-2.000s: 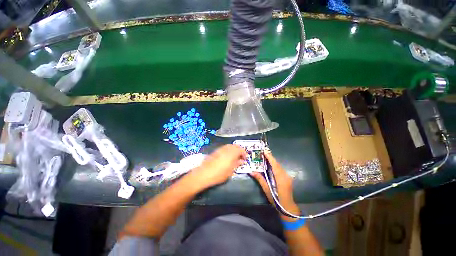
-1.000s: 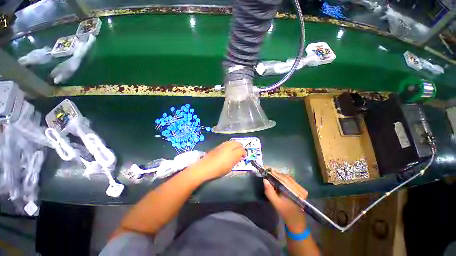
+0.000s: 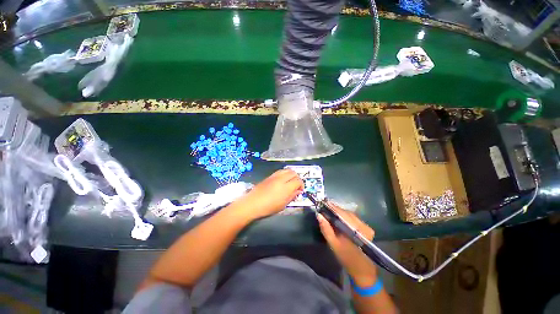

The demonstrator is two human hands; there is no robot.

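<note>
An open white power strip housing (image 3: pixel 313 173) lies under the clear hood, with coloured inner parts showing. My left hand (image 3: pixel 279 191) rests over its left side with fingertips inside it; whether they pinch a small part is hidden. My right hand (image 3: pixel 347 232) holds the dark soldering iron (image 3: pixel 344 227), its tip inside the housing near my left fingertips. The housing's bagged white cord (image 3: pixel 209 202) lies to the left, partly under my left forearm. A pile of blue disc components (image 3: pixel 222 153) lies behind the cord.
The fume hood (image 3: pixel 301 135) hangs just behind the housing. At right stand a cardboard tray (image 3: pixel 402 165) with silvery bits and a black box (image 3: pixel 485 165). The iron's cable (image 3: pixel 454 254) loops along the front right. More corded units (image 3: pixel 77 141) lie left. The green conveyor (image 3: pixel 196 58) carries several units.
Two seconds ago the iron lay alongside my right hand, which was at the housing's edge; now its tip is in the housing. Units on the conveyor have shifted right in view over the last second.
</note>
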